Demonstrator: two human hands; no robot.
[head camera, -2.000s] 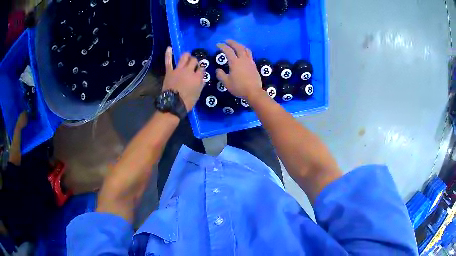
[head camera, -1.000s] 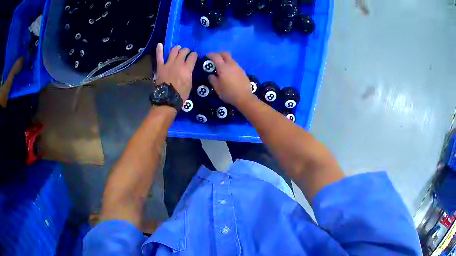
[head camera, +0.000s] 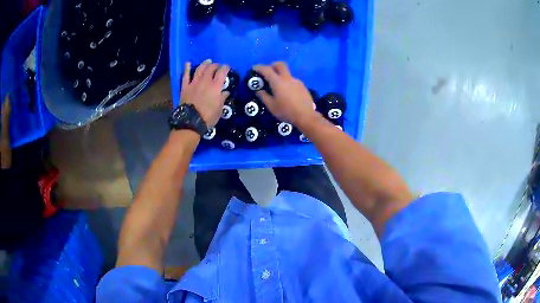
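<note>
A blue tray (head camera: 254, 158) lies in front of me. Several glossy black 8-balls (head camera: 252, 134) stand in rows at its near end, most with the white number circle up. More black balls (head camera: 338, 13) lie loose at its far end. My left hand (head camera: 204, 89) is on a ball at the left end of the upper row; its fingers partly cover the ball. My right hand (head camera: 285, 92) grips an 8-ball (head camera: 256, 82) in the same row, a little apart from the left one. My right hand and forearm hide some balls.
A deep grey-blue tub (head camera: 71, 118) of black balls stands left of the tray, a clear loop on its near edge. Further left is another blue tray (head camera: 26, 139) with a person's arm (head camera: 6, 133) beside it. Stacked blue trays (head camera: 53, 254) are at the lower left. Grey floor (head camera: 438, 118) lies to the right.
My left hand has come onto a ball at the row's left end. My right hand has stayed on its ball. The tray has shifted left in view.
</note>
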